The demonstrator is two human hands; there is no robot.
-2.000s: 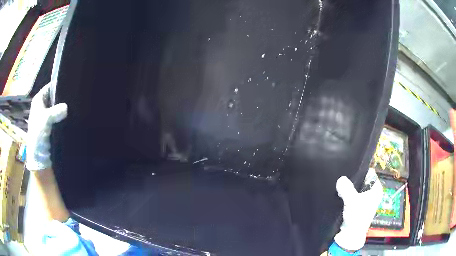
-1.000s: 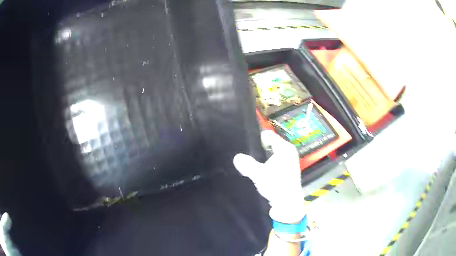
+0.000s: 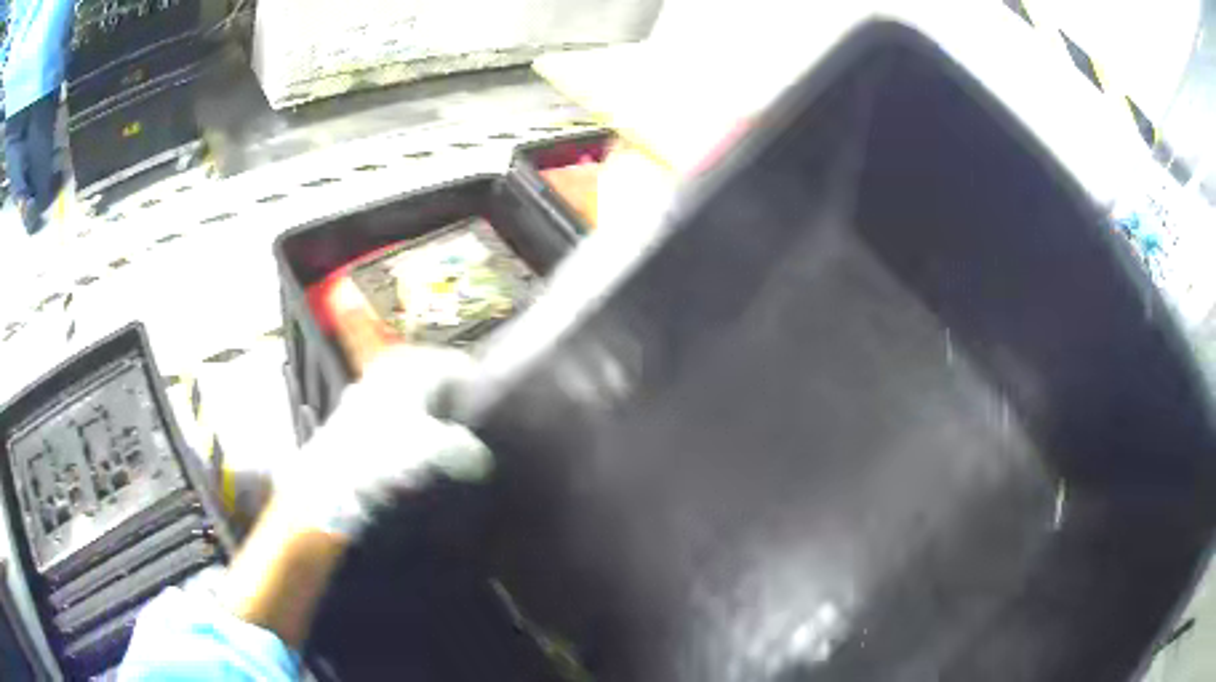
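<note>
A large deep black bin (image 3: pixel 827 400) fills the centre and right of the view, tilted, with its open side facing me. Its inside is bare apart from small specks and glare. My left hand (image 3: pixel 387 446), in a white glove and blurred, is closed over the bin's left rim, with the thumb on the inner side. A light blue sleeve shows at the lower left. My right hand is not in view.
Left of the held bin, a red-lined black bin (image 3: pixel 296 287) holds boards. Another red-lined bin (image 3: pixel 534 160) adjoins it. A black bin with a dark carrier (image 3: pixel 94 460) stands lower left. A person's blue clothing (image 3: pixel 38 53) shows upper left, beside stacked black bins (image 3: pixel 134 113).
The view has swung, and the held bin now lies towards the right with the red-lined bins left of it. My right hand has left the picture; my left hand shows on the rim.
</note>
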